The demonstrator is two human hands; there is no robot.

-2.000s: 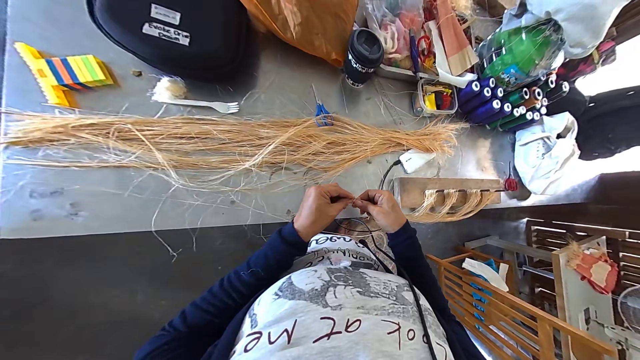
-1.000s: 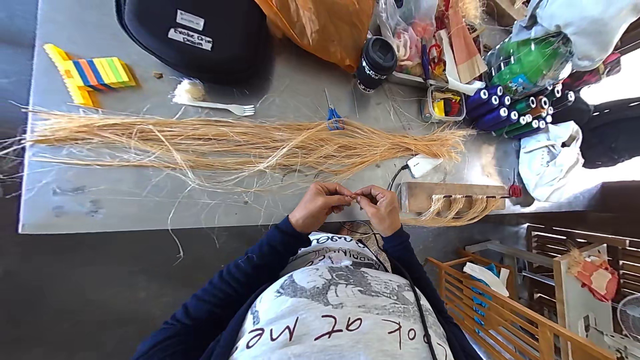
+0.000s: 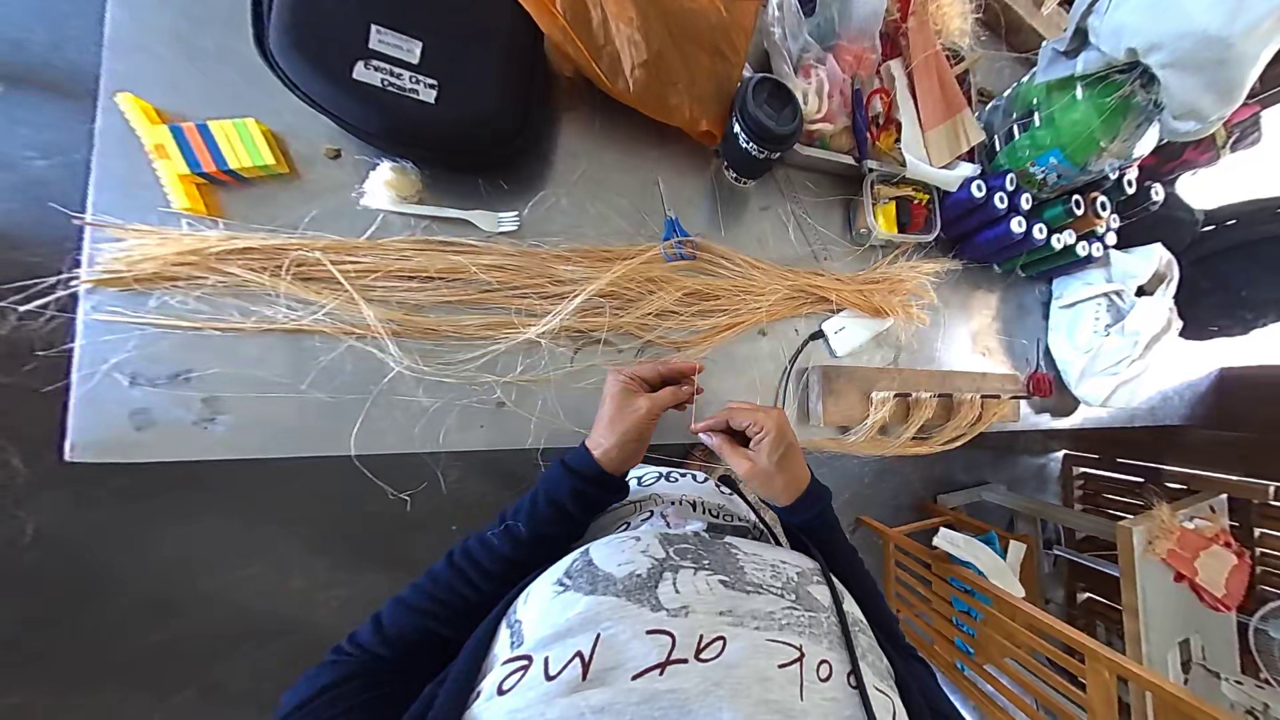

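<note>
My left hand [image 3: 640,410] and my right hand [image 3: 757,447] are raised just past the table's near edge, in front of my chest. A thin pale fibre strand [image 3: 696,398] runs between the fingertips of both, each pinching it. Beyond them a long bundle of straw-coloured fibres [image 3: 450,285] lies across the metal table, with blue-handled small scissors [image 3: 678,240] at its far side. To the right of my hands, a wooden block [image 3: 850,392] holds several tufts of fibre [image 3: 925,425] that hang toward the table edge.
A white power bank [image 3: 853,332] with a black cable lies near the block. Farther back are a white plastic fork [image 3: 470,216], yellow toy bricks [image 3: 165,155], a black case [image 3: 410,80], a lidded cup [image 3: 760,130] and thread spools [image 3: 1000,220]. A wooden rack [image 3: 1000,620] stands lower right.
My hands were close together, fingertips almost touching; now they are apart, the left one farther from my body, with the strand stretched between them.
</note>
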